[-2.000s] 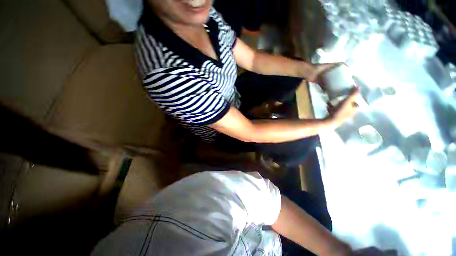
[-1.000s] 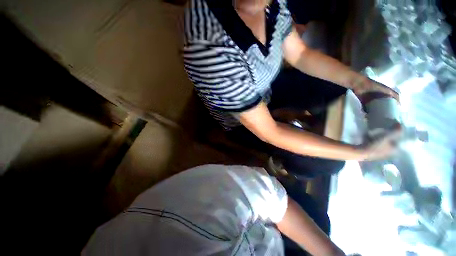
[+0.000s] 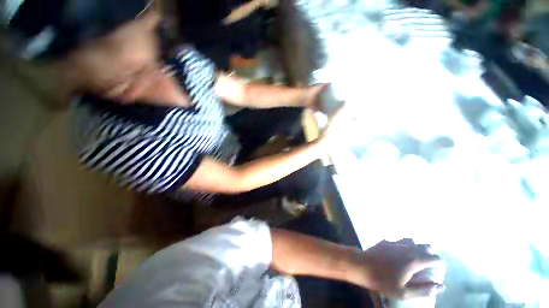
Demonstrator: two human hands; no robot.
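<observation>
My left hand (image 3: 400, 269), bare below a short white sleeve, is at the lower right over the table edge. Its fingers are curled around a pale, greyish-white piece (image 3: 428, 275) that looks like a white cylinder; glare and blur hide its outline. My right hand is out of the picture. White cylinders (image 3: 397, 150) lie in a blurred, overexposed cluster on the white table top (image 3: 361, 207).
A person in a black-and-white striped top (image 3: 150, 141) sits beside me, both hands holding a pale cylinder (image 3: 330, 101) at the table edge. The brown wooden edge (image 3: 311, 125) runs between laps and top. Glinting rows of pieces (image 3: 415, 23) lie at the far end.
The view has swung, so the neighbour appears further left and more table shows. My left hand, cut off or barely visible earlier, is now in view, curled around a pale piece.
</observation>
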